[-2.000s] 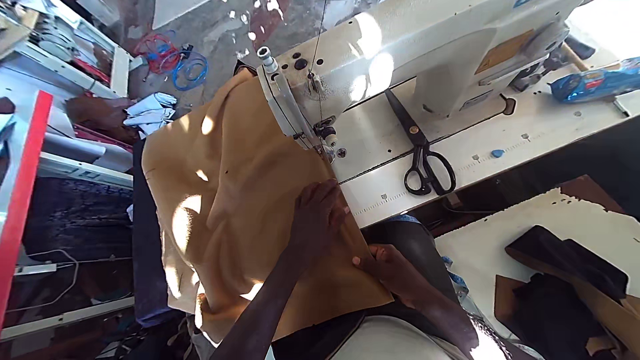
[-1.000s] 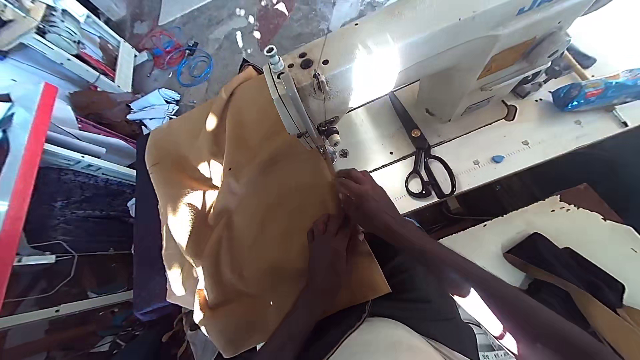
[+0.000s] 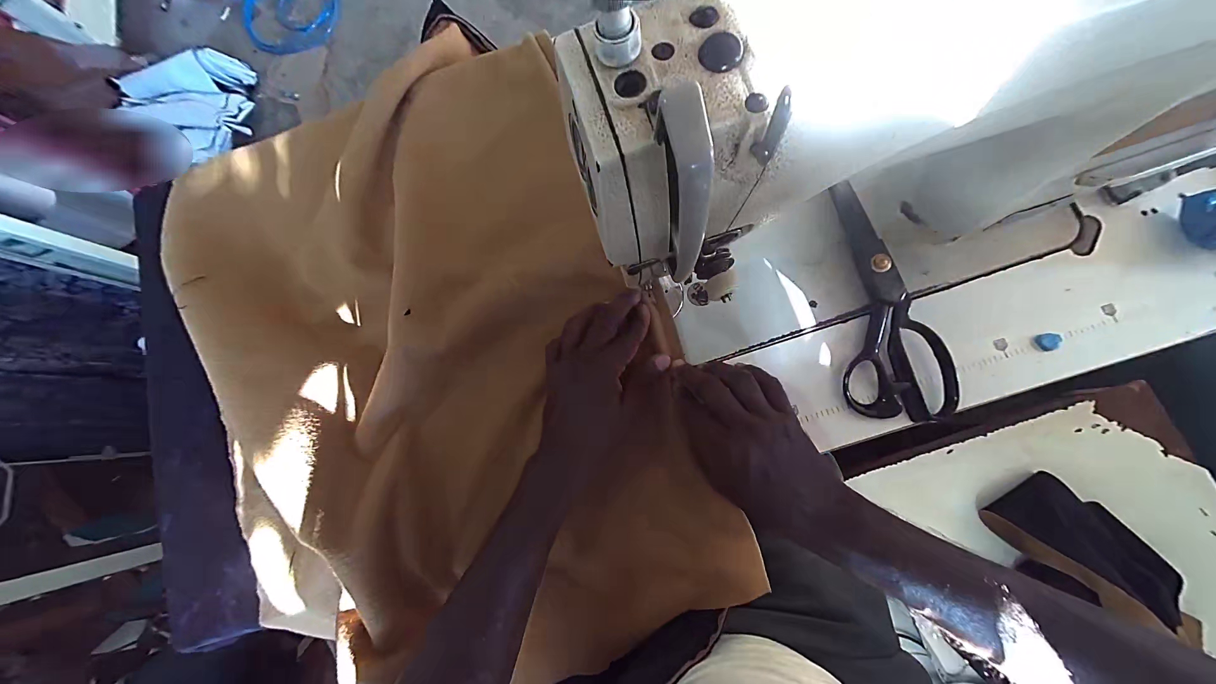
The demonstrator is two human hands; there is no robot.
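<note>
A large tan sheet of leather or similar material (image 3: 475, 209) lies across the sewing machine's bed and hangs over my lap. Its right edge, which looks folded, runs beneath the presser foot area of the white sewing machine (image 3: 632, 142). My left hand (image 3: 598, 361) presses on the sheet just in front of the needle area, fingertips close to the foot. Along the same edge, a little nearer to me, my right hand (image 3: 741, 427) grips the material between thumb and fingers. Whether the needle is down cannot be seen.
Black-handled shears (image 3: 888, 304) lie on the machine table (image 3: 1007, 323) to the right, near a small blue piece (image 3: 1048, 342). Dark and tan strips (image 3: 1083, 541) rest on a pale sheet at lower right. Blue cable (image 3: 294, 24) lies on the floor.
My left hand has moved up along the edge to near the needle, and my right hand now sits below it. The view has come closer to the machine.
</note>
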